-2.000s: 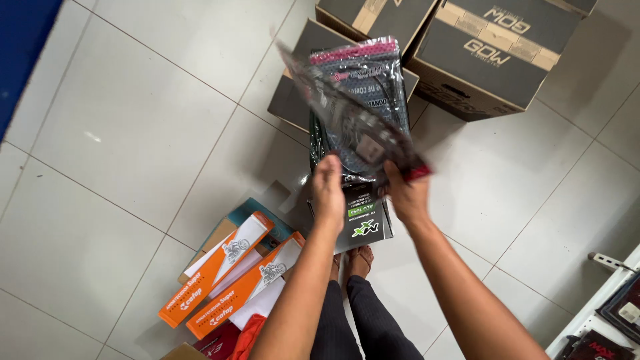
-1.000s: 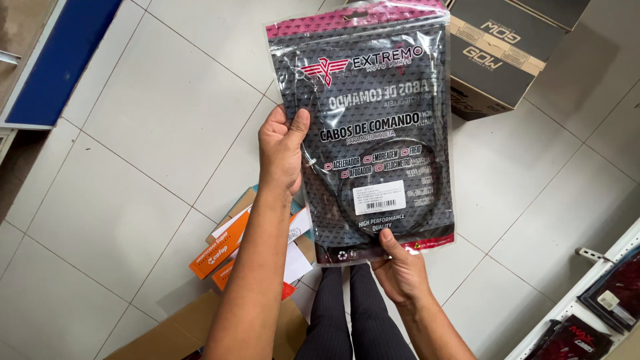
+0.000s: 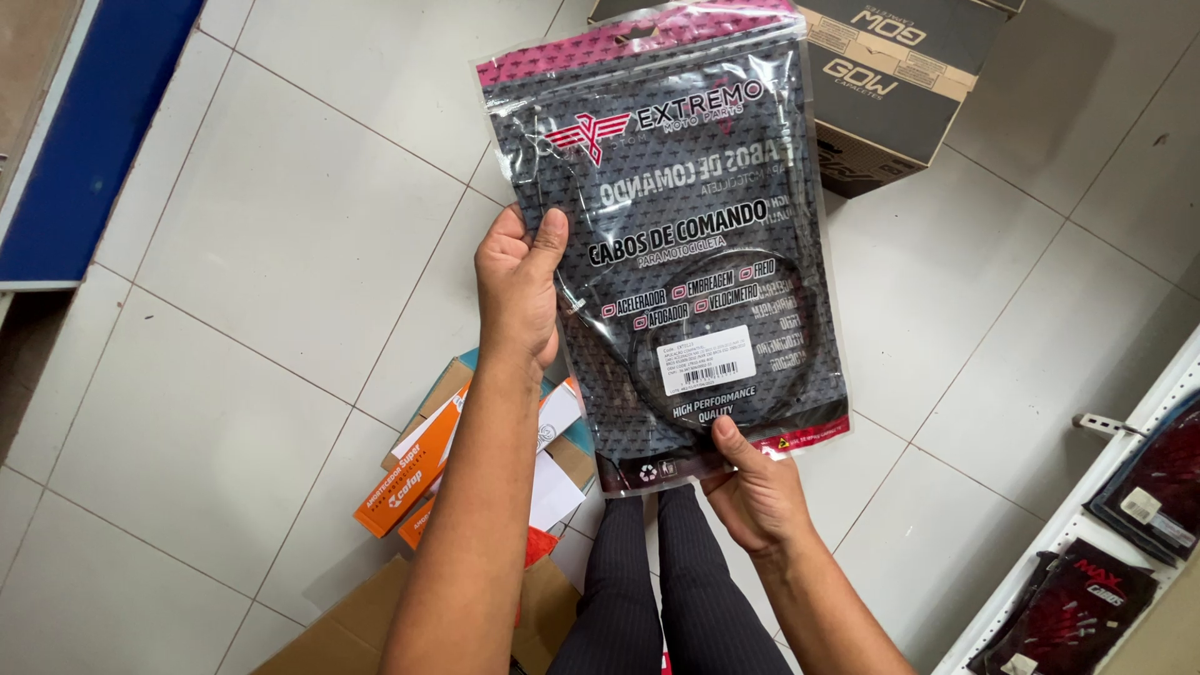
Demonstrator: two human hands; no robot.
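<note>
A clear-fronted plastic pouch of motorcycle control cable (image 3: 694, 281), printed dark grey with a pink top band and bearing the Extremo brand, is held up before me. A coiled black cable shows inside it, beside a white printed label (image 3: 708, 361). My left hand (image 3: 520, 281) grips the pouch's left edge, thumb on the front. My right hand (image 3: 759, 487) pinches the bottom edge near the right corner, its thumb on the front. The fingers behind the pouch are hidden.
Orange shock absorber boxes (image 3: 398, 497) lie at the lower left, near an open cardboard box (image 3: 347, 623). Dark helmet cartons (image 3: 891, 103) stand on the tiled floor (image 3: 291, 216) at the upper right. A white display rack (image 3: 1059, 553) with packaged parts (image 3: 1073, 600) runs along the right.
Two seconds ago the pouch was blurred in my right hand over other packs, my left hand beside it. Both hands now hold it up, its front facing me.
</note>
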